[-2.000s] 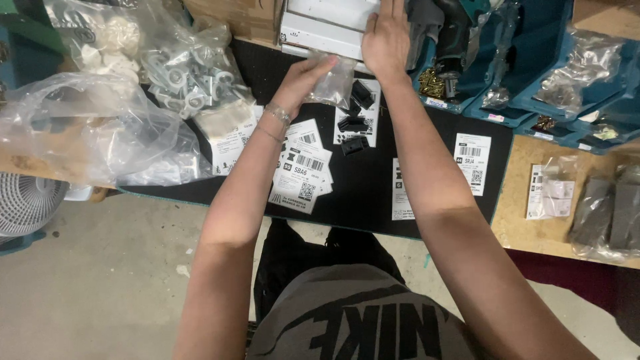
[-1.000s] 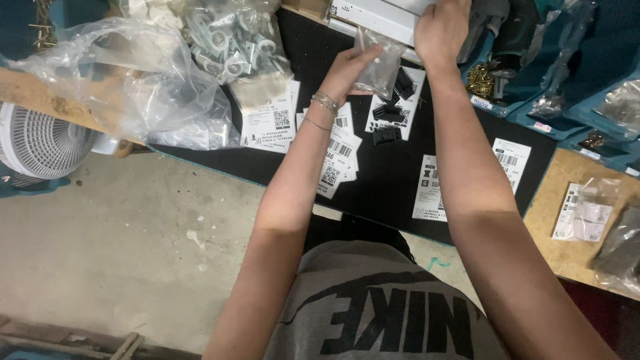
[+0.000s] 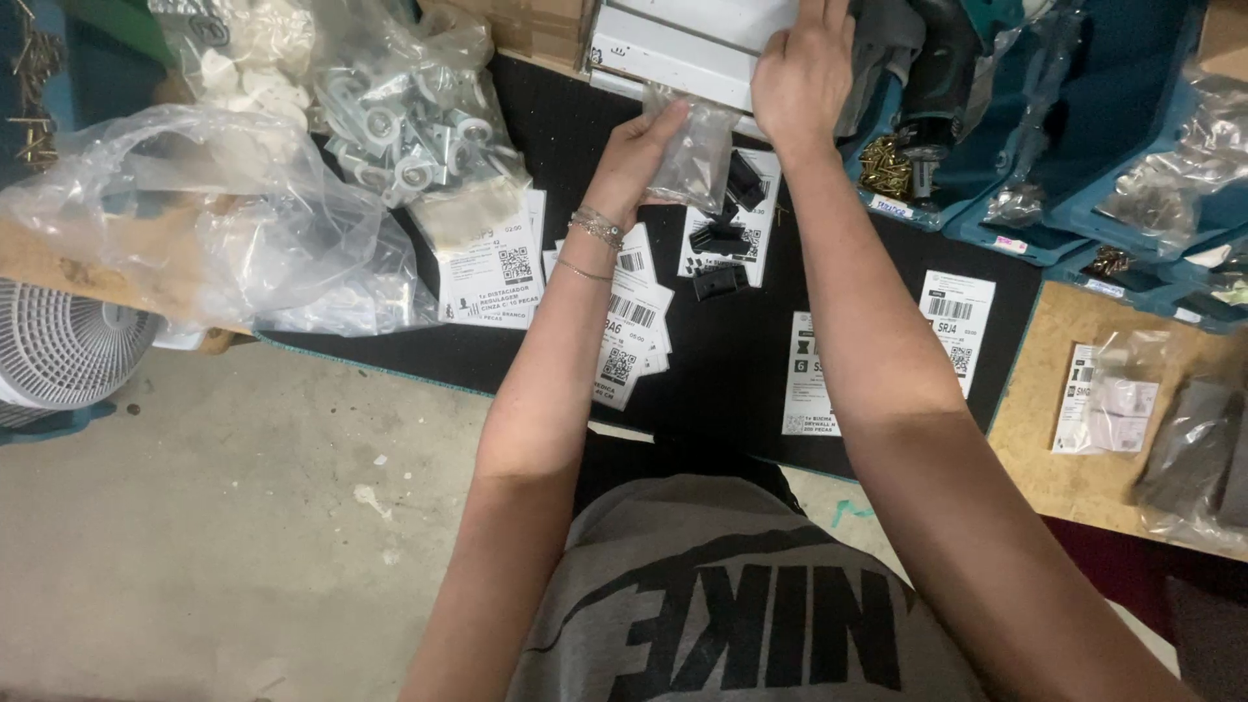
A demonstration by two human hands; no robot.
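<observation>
My left hand (image 3: 639, 156) holds a clear plastic bag (image 3: 692, 151) near its open-looking upper end, just below a white metal device (image 3: 673, 49) with a long front edge. On the right part of that device rests my right hand (image 3: 804, 83), palm down, its fingertips cut off by the top of the view. Several black plastic parts (image 3: 720, 281) lie under and beside the bag, partly on a printed label (image 3: 763, 249). What the bag contains cannot be made out.
Printed labels (image 3: 634, 322) lie on the black mat (image 3: 721, 370). Bags of metal brackets (image 3: 405, 146) and white plastic pieces (image 3: 253, 58) stand at left. At right are blue bins (image 3: 1014, 234) with screws, a power drill (image 3: 936, 88) and a bagged label (image 3: 1111, 400). A fan (image 3: 73, 341) is at far left.
The view has shifted, mostly between the two earlier frames. My left hand keeps its hold on the clear bag, and my right hand stays on the white device.
</observation>
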